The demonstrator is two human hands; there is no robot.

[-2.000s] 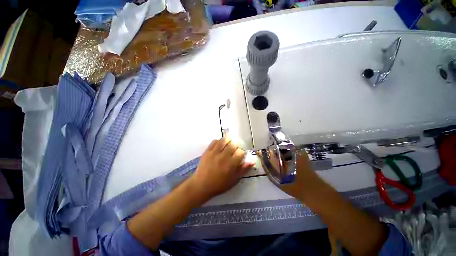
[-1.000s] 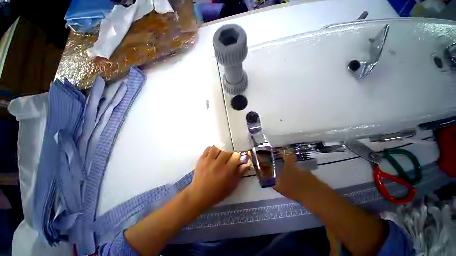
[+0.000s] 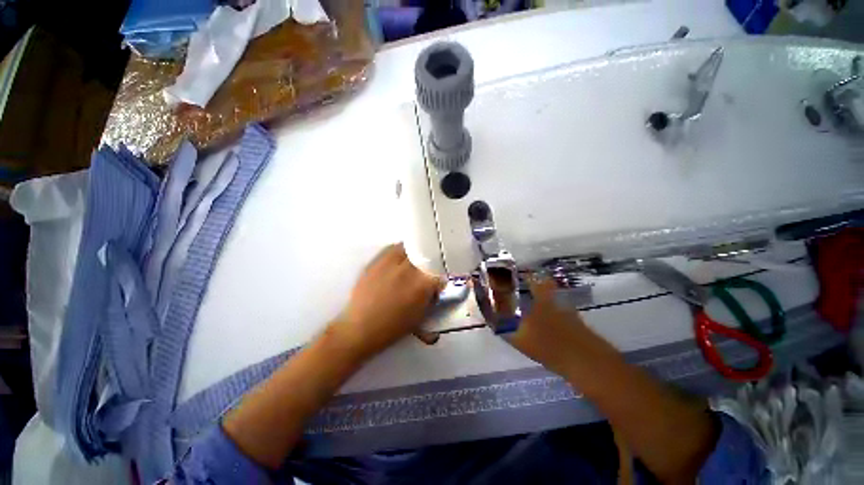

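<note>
My left hand (image 3: pixel 387 296) is bent closed just left of the needle area, on the end of a pale blue strip (image 3: pixel 453 293) that shows between its fingers and the presser foot area. A striped strip (image 3: pixel 237 386) lies on the table and passes under my left forearm. My right hand (image 3: pixel 548 322) is blurred, just right of the shiny metal guard (image 3: pixel 500 284); its fingertips are partly hidden, and I cannot see whether they hold anything. The needle is hidden by the guard. The white sewing machine head (image 3: pixel 587 161) stands beyond my right hand.
A pile of blue strips (image 3: pixel 118 303) lies at left, beside a wrapped brown package (image 3: pixel 313 80). Scissors (image 3: pixel 734 327) with red and green handles lie right of my right hand, near a red cloth (image 3: pixel 838 279). A white bundle (image 3: pixel 791 426) is at lower right.
My left hand has drawn left from the needle area, and more pale strip shows beside it. My right hand stays by the guard. The view has shifted compared with two seconds ago.
</note>
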